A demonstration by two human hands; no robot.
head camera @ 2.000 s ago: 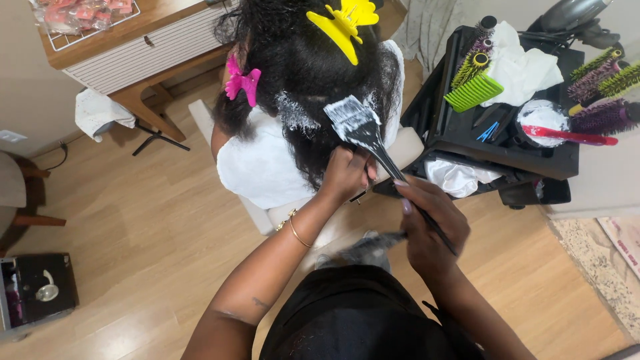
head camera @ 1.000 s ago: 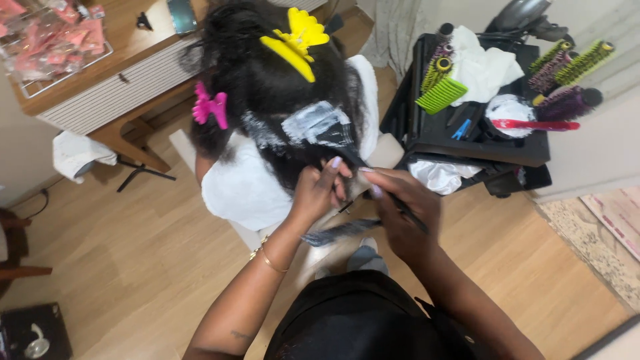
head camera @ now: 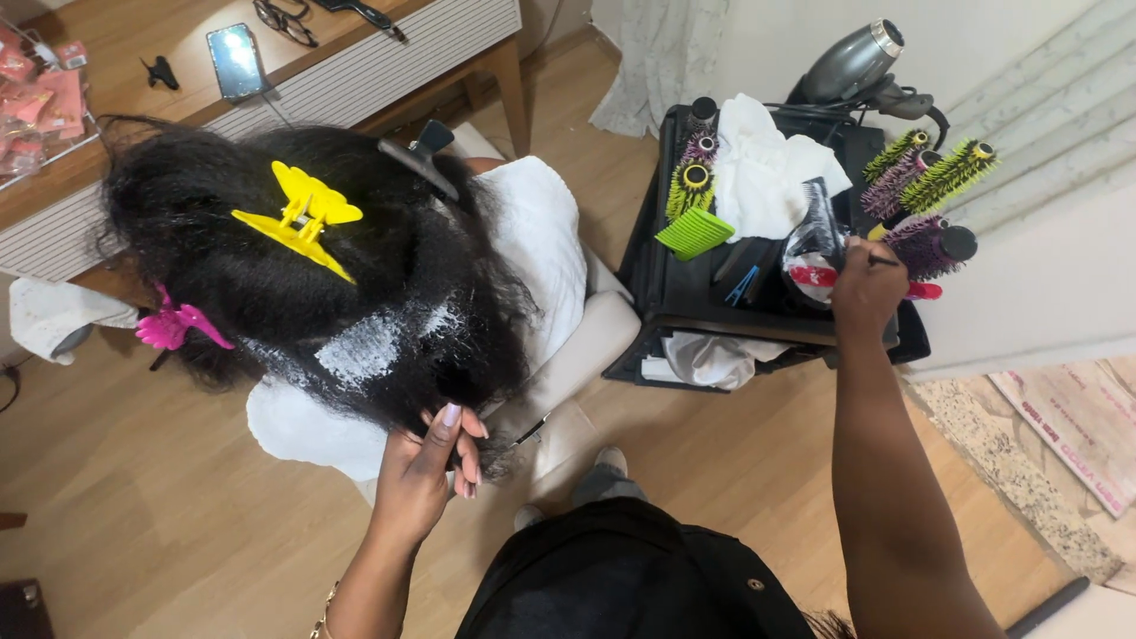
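A seated person's dark hair (head camera: 266,257) is held up by a yellow claw clip (head camera: 306,217), a pink clip (head camera: 182,324) and a black clip (head camera: 424,164). White cream (head camera: 362,351) coats strands at the back. My left hand (head camera: 435,453) pinches the ends of a lower section. Over the black trolley, my right hand (head camera: 870,288) grips the handle of a tint brush (head camera: 821,222), its head at the bowl (head camera: 803,282) of white cream. A red-handled tool (head camera: 923,290) lies across that bowl, partly behind my hand.
The black trolley (head camera: 648,306) also holds a green comb (head camera: 694,233), round brushes (head camera: 945,177), white cloth (head camera: 768,164), blue clip (head camera: 742,286) and hair dryer (head camera: 854,62). A wooden desk (head camera: 169,53) with a phone (head camera: 236,60) stands at upper left. A white chair arm (head camera: 586,355) is beside the person.
My right hand has moved with the brush from the hair to the bowl on the trolley at the right. My left hand stays at the hair. The view has shifted.
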